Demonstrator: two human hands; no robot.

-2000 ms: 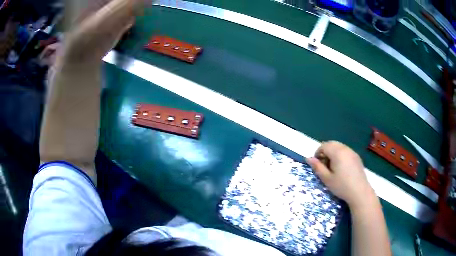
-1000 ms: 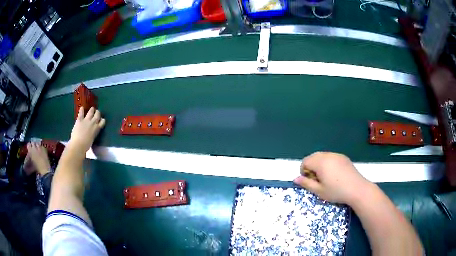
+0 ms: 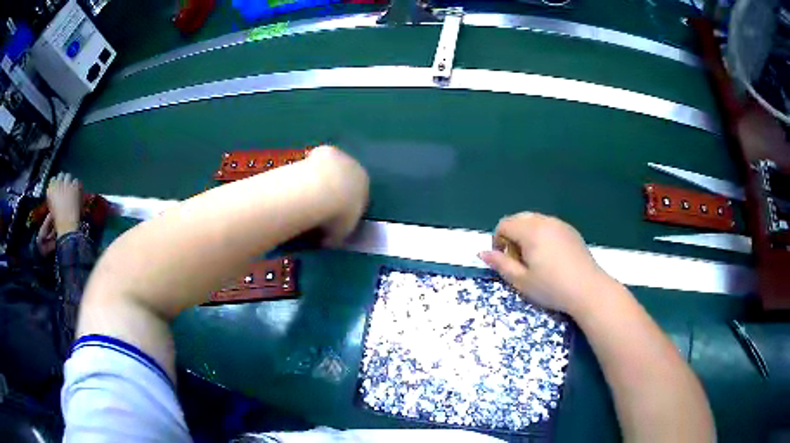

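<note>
My left hand (image 3: 339, 195) is above the white strip left of the tray, wrist bent and fingers pointing down; its fingertips and anything in them are hidden. My right hand (image 3: 539, 260) is at the tray's upper right edge with its fingers curled; I cannot tell if they hold a part. The dark-rimmed tray (image 3: 368, 339) is filled with tiny silver pieces. One red-brown panel (image 3: 260, 163) lies beyond my left forearm, partly covered by it. Another panel (image 3: 270, 279) lies left of the tray, its left part hidden by the forearm.
A panel (image 3: 689, 206) lies at the right between two white pointed strips. A thin dark tool (image 3: 751, 349) lies near the right edge. Another person's hand (image 3: 64, 203) is at a red-brown piece at the far left. A metal bracket (image 3: 446, 52) stands out at the back.
My left hand has moved right from the far-left panel to near the tray. That panel no longer shows at its former spot. My right hand stays by the tray, fingers curled.
</note>
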